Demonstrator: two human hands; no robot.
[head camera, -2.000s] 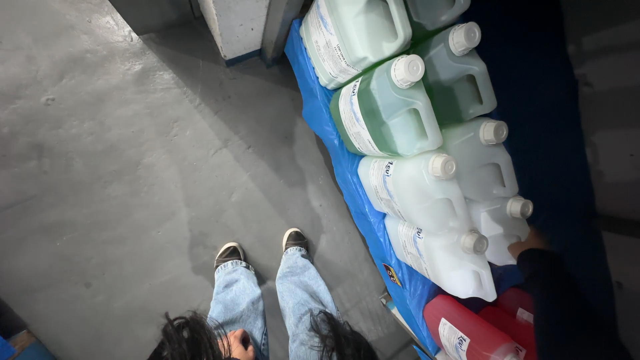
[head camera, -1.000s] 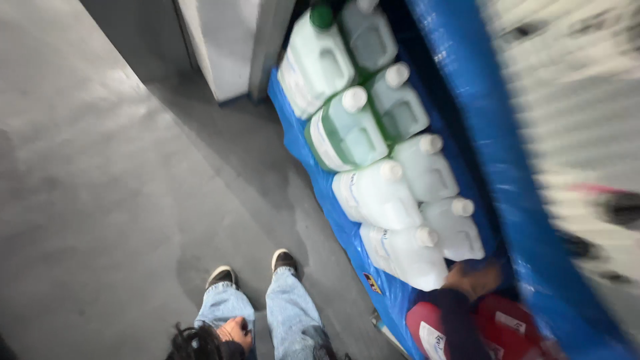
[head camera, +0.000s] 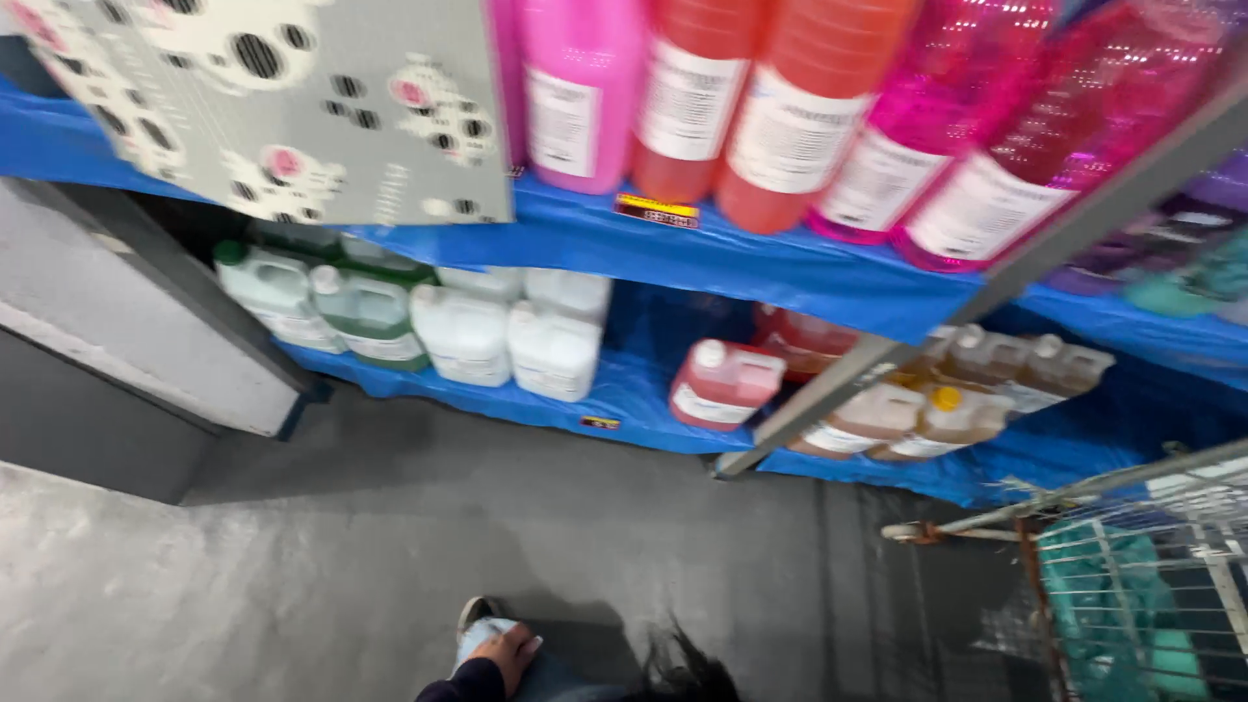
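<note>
My left hand (head camera: 509, 653) rests on my jeans at the bottom centre, holding nothing visible, with its fingers bent over the leg. My right hand is out of view. On the low shelf stand white jugs (head camera: 554, 351), with green-tinted jugs (head camera: 369, 317) to their left. A red jug (head camera: 726, 385) with a white cap stands farther right, apart from the white ones, with more red containers (head camera: 804, 339) behind it. Bare blue sheeting (head camera: 624, 385) shows between the white and red jugs.
Pink bottles (head camera: 588, 97) and orange-red bottles (head camera: 799, 117) line the upper shelf beside a patterned grey panel (head camera: 390, 127). A metal upright (head camera: 829, 390) separates the red jug from brown jugs (head camera: 863, 419). A wire cart (head camera: 1121, 585) stands at lower right.
The view has swung widely toward the shelves. My right hand, earlier by the white and red jugs, has left the view. A gap now shows between those jugs, which stood close together before.
</note>
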